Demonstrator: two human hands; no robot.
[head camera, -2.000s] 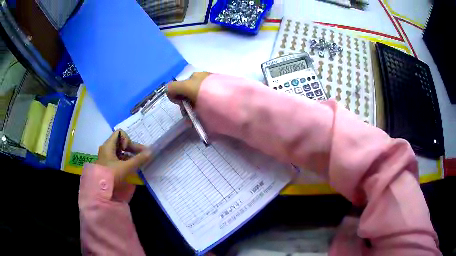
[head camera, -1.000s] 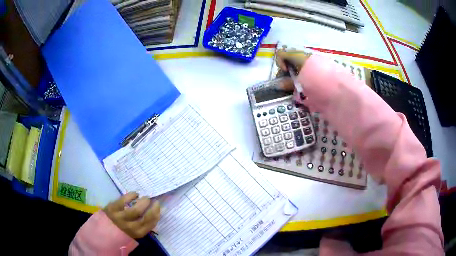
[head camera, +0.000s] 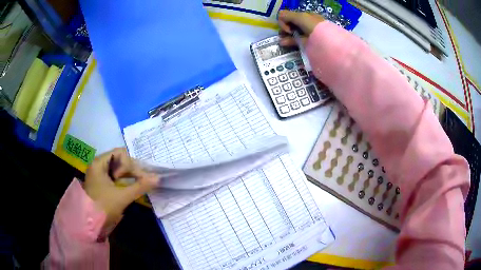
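A blue clipboard folder (head camera: 158, 58) lies open with its metal clip holding printed record forms (head camera: 242, 211). My left hand (head camera: 116, 179) pinches the left edge of the upper form sheets (head camera: 211, 169), which are lifted and curled over the form below. My right hand (head camera: 298, 31) is at the top right of the silver-grey calculator (head camera: 290, 84), its fingers over the end of the display. A slim pen (head camera: 304, 50) shows partly under that hand, along the sleeve. The calculator lies on the white bench top, right of the folder.
A pale parts board (head camera: 337, 163) with brown dumbbell-shaped cutouts, some holding parts, lies at the right, partly under my right sleeve. A blue bin of silver parts (head camera: 343, 13) stands behind my right hand. Yellow papers (head camera: 37, 95) are at the left. Stacked trays (head camera: 406, 23) are at the back right.
The calculator has moved off the parts board, closer to the folder. My left hand has lifted and curled the upper sheets. My right hand has stayed at the calculator's top end.
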